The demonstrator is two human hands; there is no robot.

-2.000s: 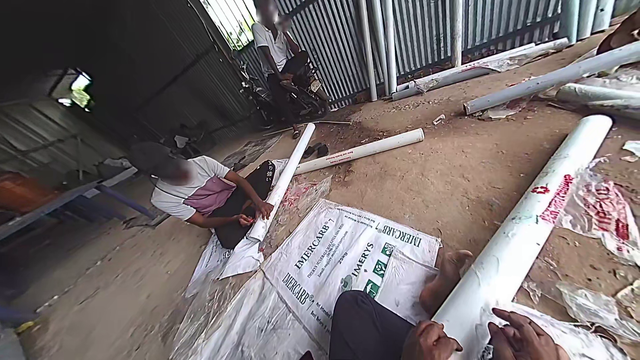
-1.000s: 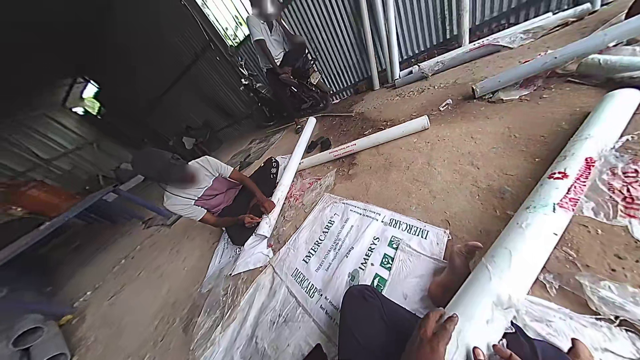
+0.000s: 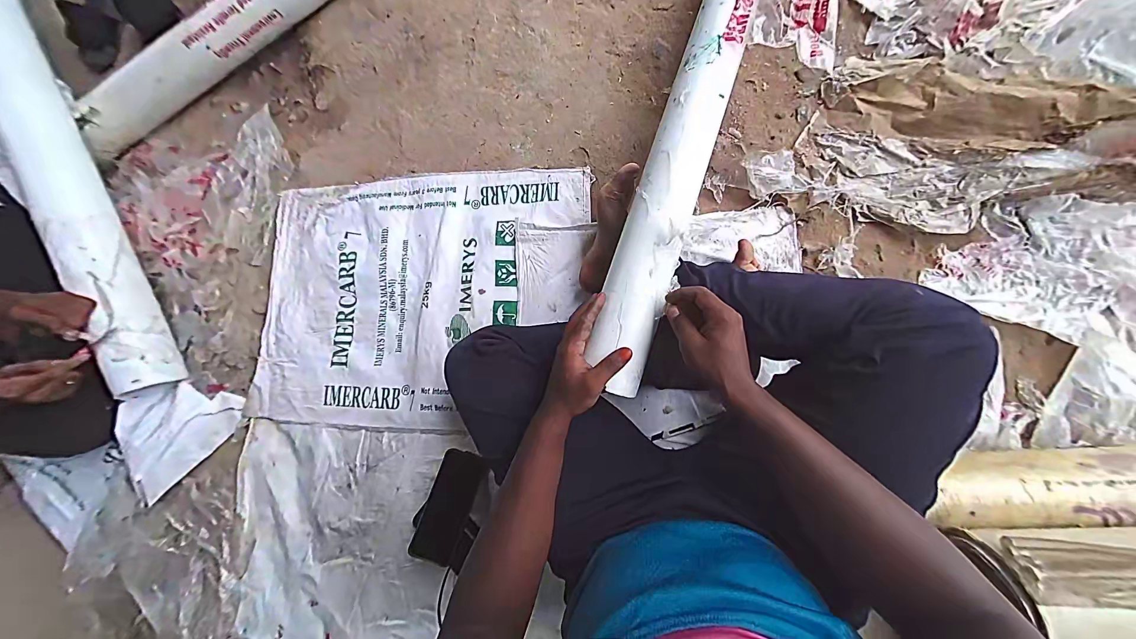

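A long white pipe [image 3: 661, 195], with thin plastic film on its surface and red print farther up, slopes over my crossed legs. My left hand [image 3: 581, 359] lies along the left side of its near end, thumb apart from the fingers, touching the pipe. On the pipe's right side, my right hand [image 3: 706, 333] has thumb and forefinger closed at the edge of the loose film [image 3: 670, 257]; the pinch point is small and partly hidden. My bare feet rest beside the pipe, beyond my knees.
A printed woven sack [image 3: 382, 293] lies flat at the left, with clear plastic sheeting [image 3: 302, 524] below it. A black phone [image 3: 450, 506] is by my left thigh. A co-worker's hands [image 3: 44, 346] hold another white pipe [image 3: 89, 204]. Crumpled film [image 3: 958, 177] covers ground at right.
The view has tilted down steeply. My right hand has moved from the top of the pipe to its right side; my left hand stays at the near end.
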